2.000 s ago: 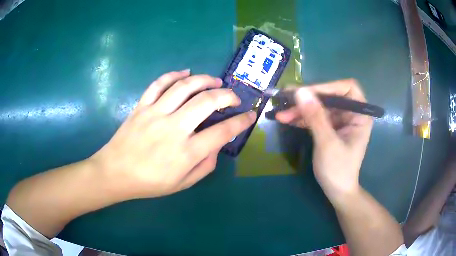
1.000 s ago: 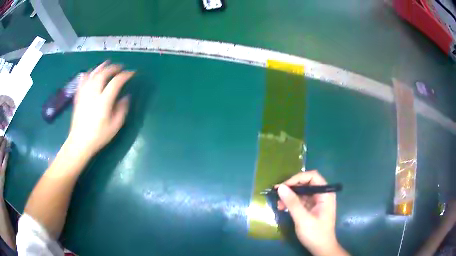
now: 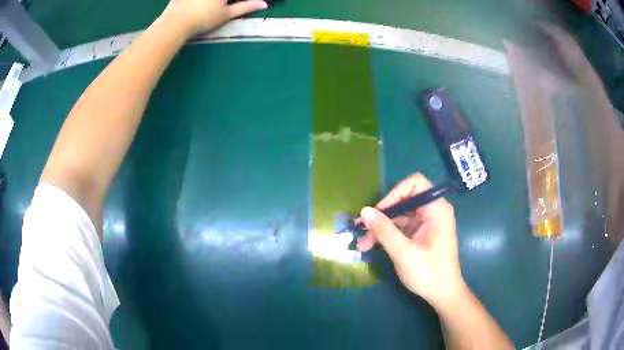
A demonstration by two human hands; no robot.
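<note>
My right hand (image 3: 414, 236) holds slim black tweezers (image 3: 424, 199) like a pen, their tip low over the yellow-green film strip (image 3: 344, 178) on the bench. My left hand (image 3: 209, 12) is stretched far forward past the pale rail, partly cut off by the top edge; its fingers meet a dark object at the edge, too little seen to tell whether it is held. An opened phone body (image 3: 453, 137) lies right of the strip, its white-and-blue board end towards me, a round spot at its far end.
A pale metal rail (image 3: 424, 51) crosses behind the green bench mat (image 3: 232, 137). An orange-brown strip (image 3: 545, 171) lies at the right. Another person's blurred arm (image 3: 581, 75) and grey sleeve are at the right edge. White sheets lie at the left edge.
My left hand has moved from the phone at the left to beyond the rail. A phone body now lies right of the film strip, with a blurred arm beside it. My right hand keeps the tweezers.
</note>
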